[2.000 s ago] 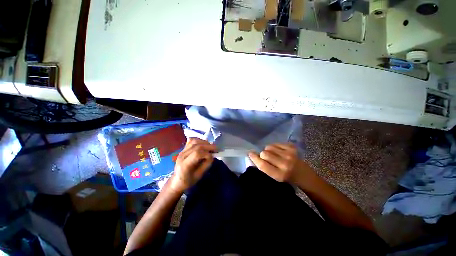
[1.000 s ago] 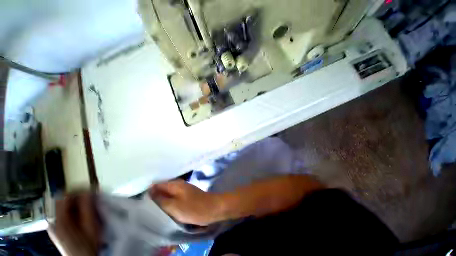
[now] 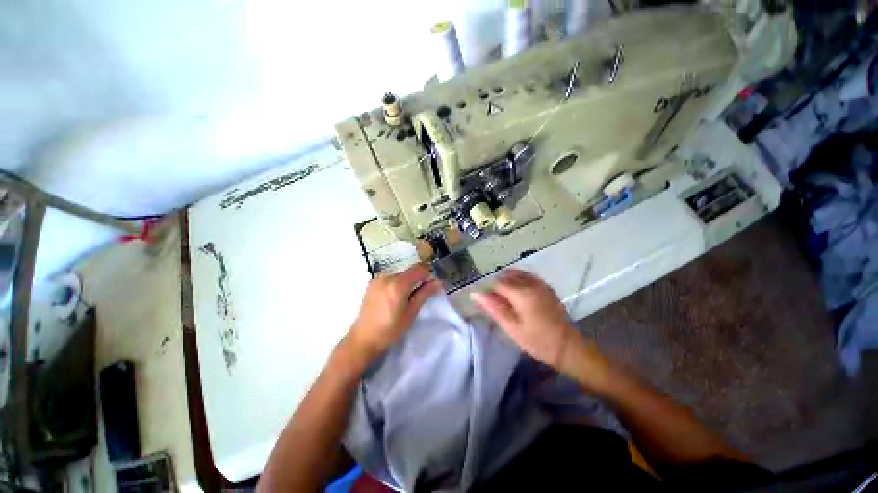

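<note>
Light grey cloth (image 3: pixel 424 385) hangs from the table's front edge down over the lap. My left hand (image 3: pixel 393 306) pinches its upper edge just in front of the needle area. My right hand (image 3: pixel 525 313) is at the cloth's upper right edge, thumb and fingers together on it. The cream sewing machine head (image 3: pixel 539 116) stands behind the hands. Its presser foot and needle area (image 3: pixel 441 243) is just beyond the fingertips; whether the cloth touches it cannot be told. The needle plate (image 3: pixel 457 270) shows between the hands.
White thread cones (image 3: pixel 516 31) stand behind the head. A blue tool (image 3: pixel 612 202) lies on the table at the right of the head. Another table (image 3: pixel 135 327) with a dark object is at left. Bluish grey garment pieces (image 3: pixel 852 221) are heaped at right.
Both hands have moved from the lower left up to the needle area with the grey cloth, and the right hand is now clear of the left. The view has shifted to show more of the machine.
</note>
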